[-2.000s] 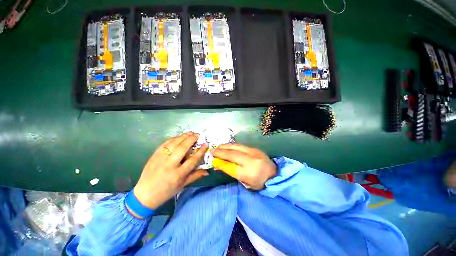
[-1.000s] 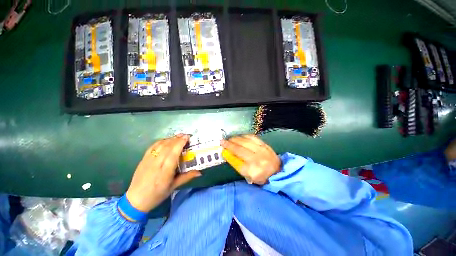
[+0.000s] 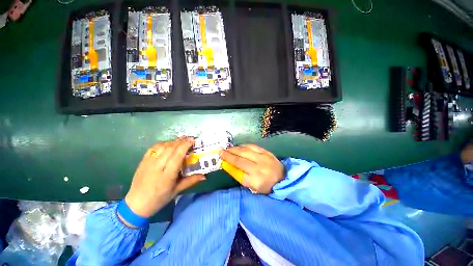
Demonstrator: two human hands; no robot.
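A phone mid-frame assembly (image 3: 208, 162) lies sideways on the green bench in front of me, its upper part glared white, an orange strip and dark oval openings showing. My left hand (image 3: 162, 174) grips its left end, thumb below and fingers above. My right hand (image 3: 254, 167), with a yellow cover on one finger, has its fingertips on the right part of the frame. Whether a cable is under the fingers cannot be told. A black cable bundle (image 3: 300, 122) with gold-speckled ends lies to the right. A blue band is on my left wrist.
A black foam tray (image 3: 259, 97) behind holds several phone units, with one slot without a phone. Black strips (image 3: 398, 98) and another loaded tray (image 3: 433, 47) are at the right. White scraps (image 3: 84, 190) and clear plastic bags (image 3: 44, 223) are at the left. Another person's blue sleeve (image 3: 433, 184) is at right.
The orange strip and dark openings now show on the frame, which were hidden two seconds ago. My right fingers have moved inward over the frame since one second ago. The view has shifted slightly.
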